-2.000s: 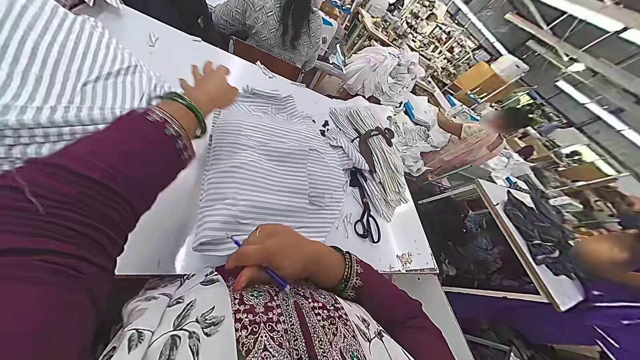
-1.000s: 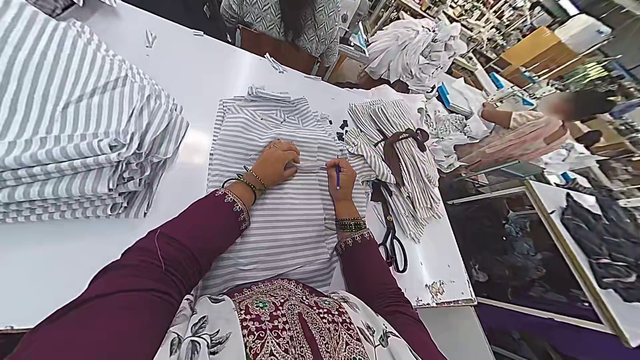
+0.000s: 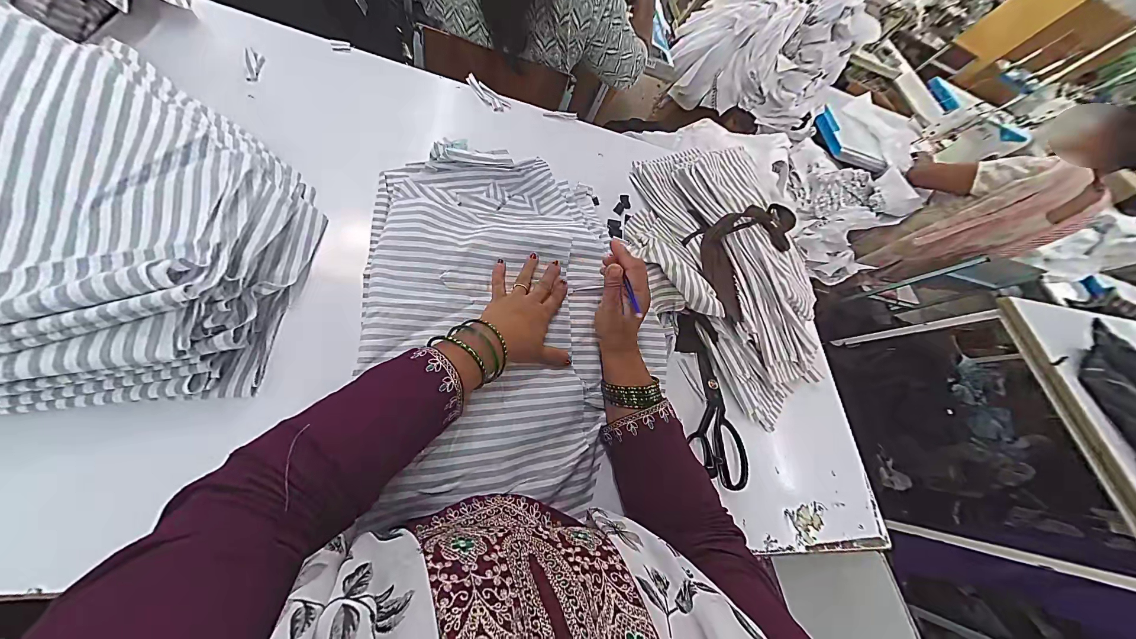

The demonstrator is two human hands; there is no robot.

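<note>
Grey-and-white striped fabric pieces lie stacked in front of me on a white table. My left hand rests flat on the top piece, its fingers spread and nothing held. Just to its right, my right hand holds a blue pen at the right part of the same fabric; the pen's tip is hidden by the fingers. Black-handled scissors lie to the right of my right forearm, their blades partly under cloth. Beside them is a bundle of striped pieces tied with a dark brown strip.
A tall pile of striped fabric covers the table's left. Small black pieces and white scraps lie on the white table. One person sits across the table; another person is at the right, near white garments.
My left hand, earlier at the far left of the stack, came onto the fabric and now lies flatter, with fingers spread. My right hand, with the pen, moved up from near my lap to the fabric's right side.
</note>
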